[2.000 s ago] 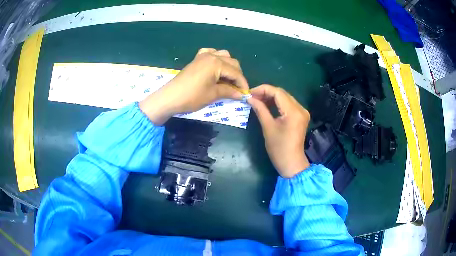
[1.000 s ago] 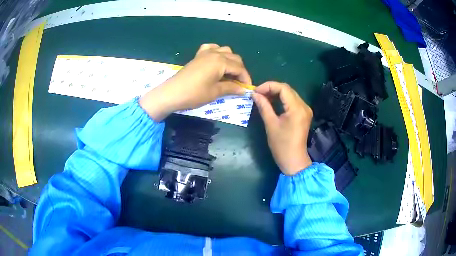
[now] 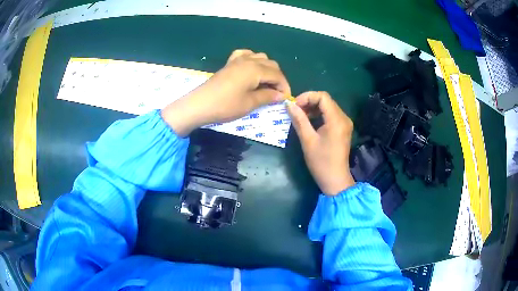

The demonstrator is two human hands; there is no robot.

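Note:
The adhesive tape sheet (image 3: 128, 84), white with blue 3M print and a yellow upper edge, lies across the table, its right end raised at the hands. My left hand (image 3: 244, 88) pinches the sheet's upper right edge. My right hand (image 3: 324, 133) has thumb and forefinger closed on the same corner, touching the left fingertips; whether a separate strip is between them is hidden. A black plastic part (image 3: 211, 182) lies below the sheet, glossy end towards me, its far end partly under the left forearm and sheet.
Several black parts (image 3: 400, 125) are piled at the right. Spare tape sheets (image 3: 468, 148) lie fanned at the right table edge. A yellow strip (image 3: 31, 119) lies at the left. A blue cloth (image 3: 461, 24) is at the top right.
The sheet's left end has shifted slightly up and its right end tilts down more. Both hands stay together at the corner, the fingertips moved slightly up and right.

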